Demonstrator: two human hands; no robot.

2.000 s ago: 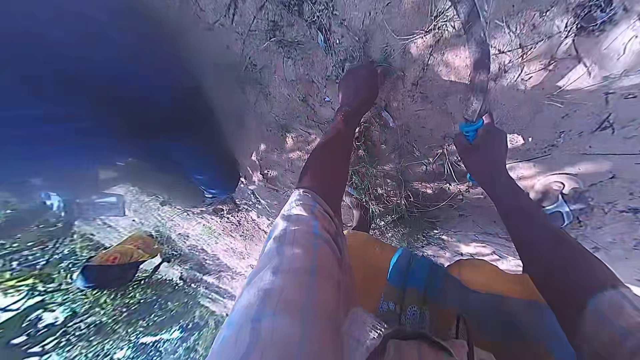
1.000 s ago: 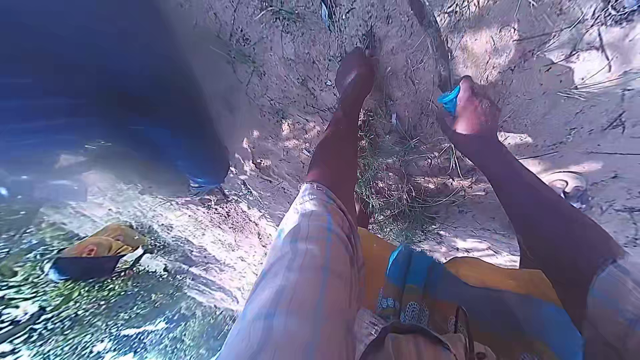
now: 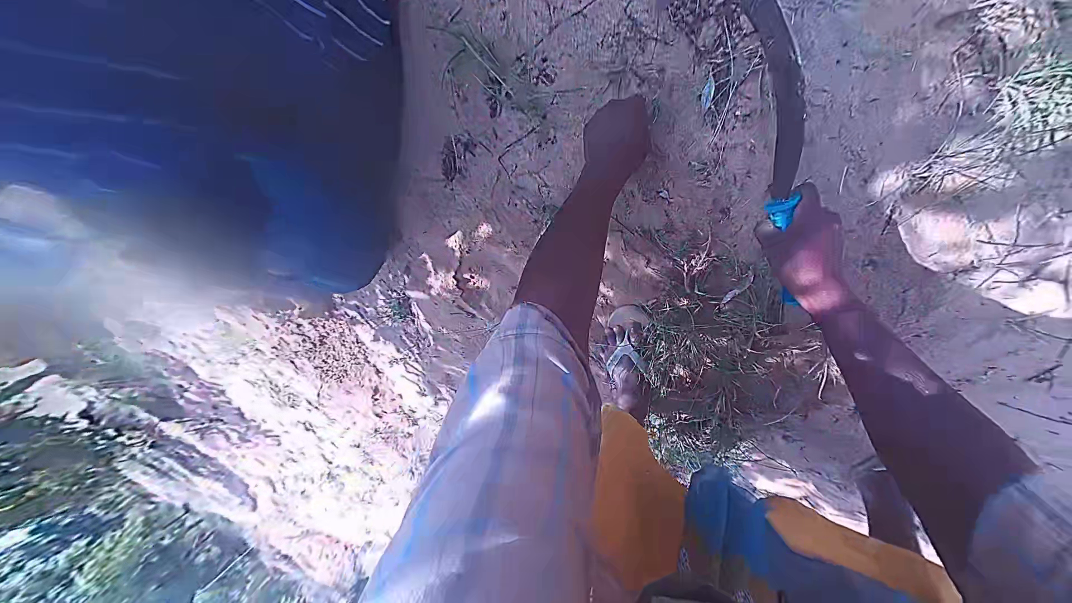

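My right hand [image 3: 806,247] is closed around the blue handle [image 3: 782,211] of a curved blade tool, which looks like a sickle or machete. Its long dark blade [image 3: 787,109] points away from me over the dirt. To the left, my left hand [image 3: 618,138] is a fist low over the sandy ground, near thin weeds; whether something is pinched in its fingers is hidden. Between my arms lies a tuft of grass [image 3: 712,360], beside my foot in a sandal [image 3: 626,360].
A large dark blue cloth shape [image 3: 201,142], probably a person's clothing, fills the upper left. Dry grass and twigs [image 3: 963,159] lie on the right. Sunlit ground with green plants [image 3: 75,519] spans the lower left.
The curved blade shows clearly beyond my right hand now. The yellow and dark object at the left in the earlier frames is out of view. My left hand remains low over the ground.
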